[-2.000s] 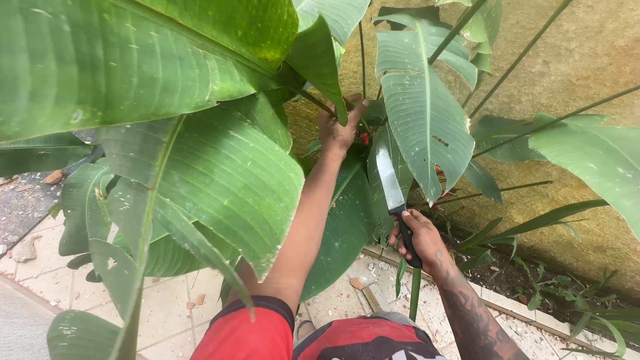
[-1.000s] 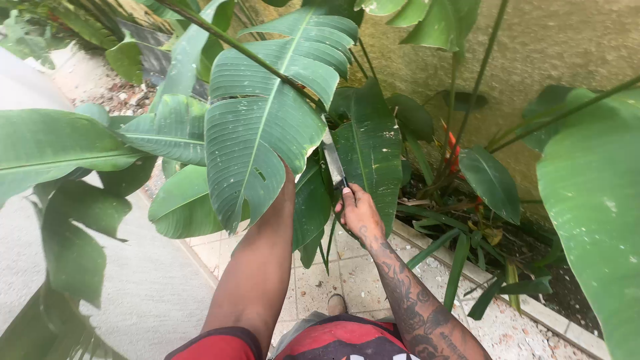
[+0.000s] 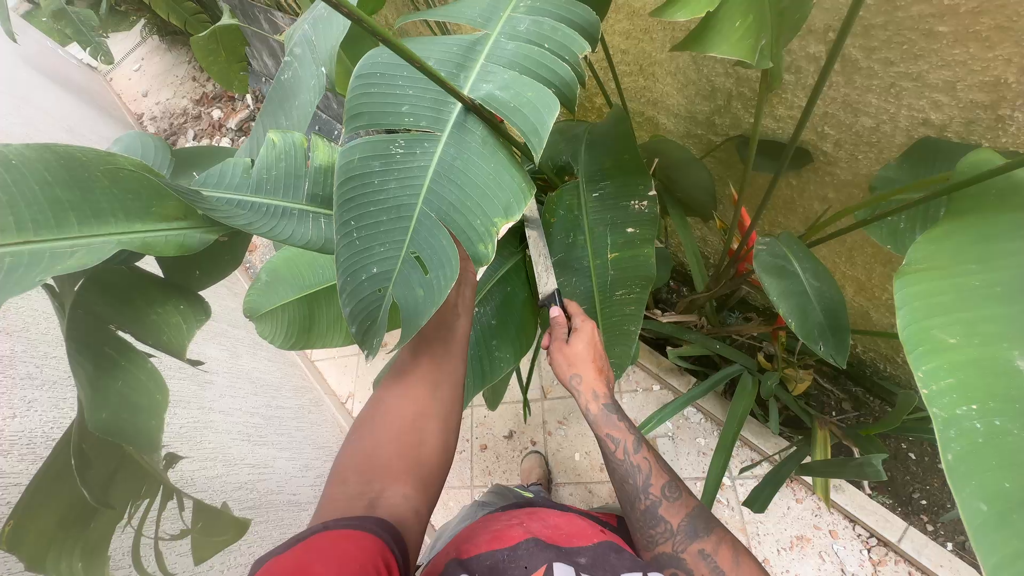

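My right hand (image 3: 578,340) grips the black handle of a large knife (image 3: 541,252), its blade pointing up and away among the foliage. The blade's tip reaches the stems beside a broad, upright green leaf (image 3: 596,232). My left forearm stretches up behind a big split leaf (image 3: 432,168), which hides my left hand, so what it holds cannot be seen. A thick green stem (image 3: 432,74) crosses above that leaf.
A rough yellowish wall (image 3: 904,88) stands behind the plants. Red flower bracts (image 3: 744,232) rise from the soil bed, bordered by a pale curb (image 3: 848,500). Large leaves hang at both sides. Debris lies on the tiled floor (image 3: 508,436); a pale wall (image 3: 240,416) runs along the left.
Two seconds ago my left hand showed among the stems; now leaves cover it. The knife stays in my right hand, its blade now in among the leaves. The view has shifted considerably.
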